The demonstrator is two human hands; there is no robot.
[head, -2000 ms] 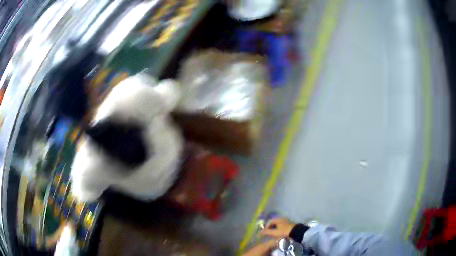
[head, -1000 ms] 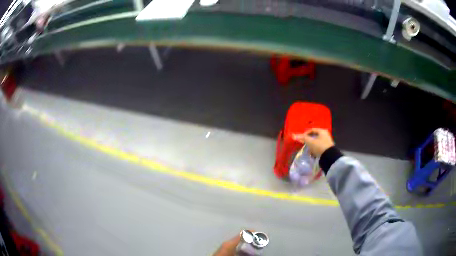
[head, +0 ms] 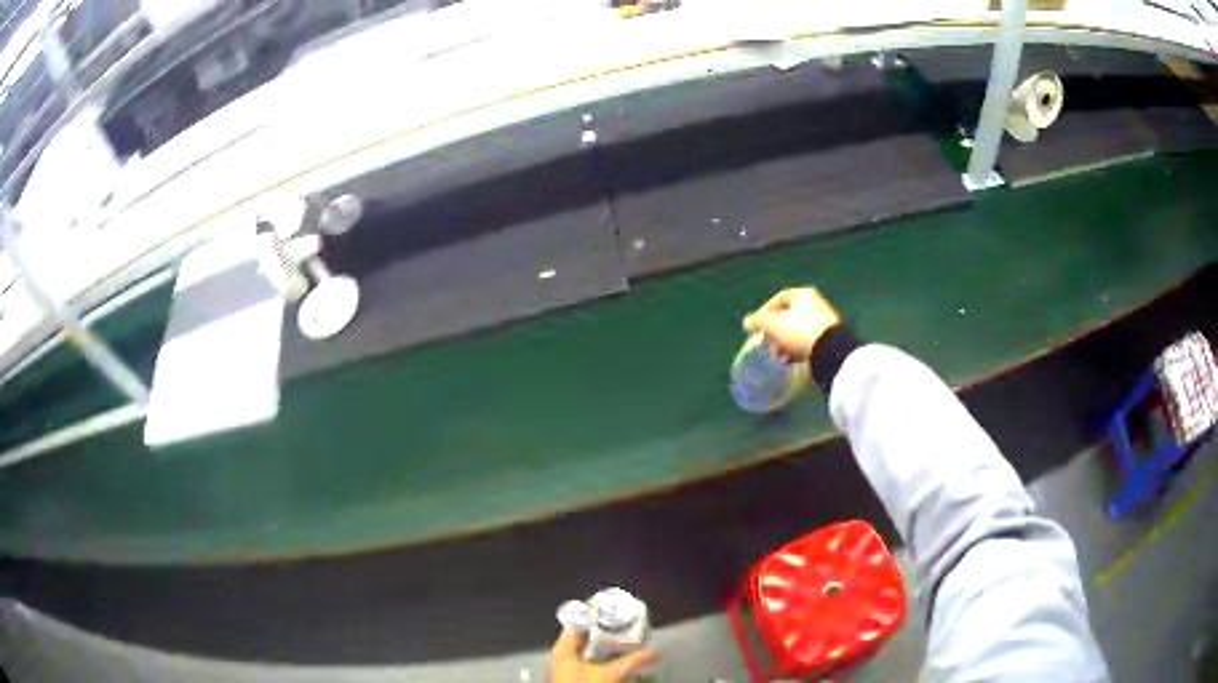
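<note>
My right hand [head: 797,323], in a grey sleeve with a black cuff, grips the top of a clear, bluish plastic bottle [head: 764,378]. The bottle hangs below my fingers over the front part of the green bench [head: 521,440]; whether its base touches the bench cannot be told. My left hand [head: 588,664], cut off by the bottom edge, holds a small clear bottle with a silvery top [head: 616,622]. A small round whitish piece shows beside that top, near my fingertips.
A white sheet or pad [head: 218,347] and a white clip lamp or fan [head: 315,274] are at the left. A metal post [head: 995,114] and another white round device [head: 1037,104] stand at the upper right. A red stool [head: 831,598] is below the bench; a blue stool [head: 1135,440] is right.
The view has shifted towards the bench, which now fills the middle. My right hand and its clear bottle are over the bench instead of in front of the red stool. Both hands keep their items.
</note>
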